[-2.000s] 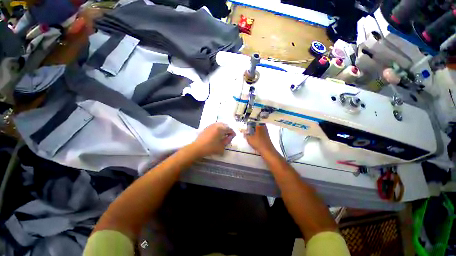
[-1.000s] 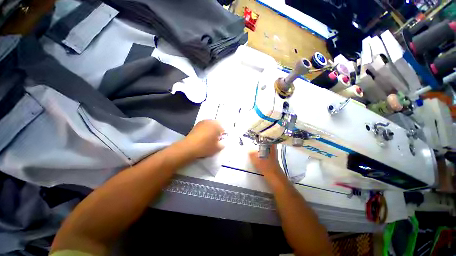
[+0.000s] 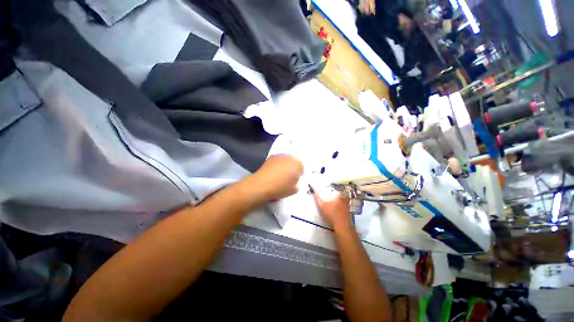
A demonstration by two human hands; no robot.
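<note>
The large garment panel, dark grey with pale parts, lies spread on the left and reaches to the machine bed. My left hand is at its right end, fingers bent together; glare hides what they hold. My right hand is just right of it, by the left end of the white sewing machine with its blue stripe. Its fingertips are partly lost in glare. The needle and presser foot cannot be made out.
A dark grey stack of cut panels lies behind the bed. Red loops are at the bed's right end. Grey and pink thread cones stand behind the machine. The grey table edge runs in front. Dark cloth hangs lower left.
The view has moved closer and tilted, so the machine appears further right and more of the workshop shows. My hands remain close together beside the machine's left end.
</note>
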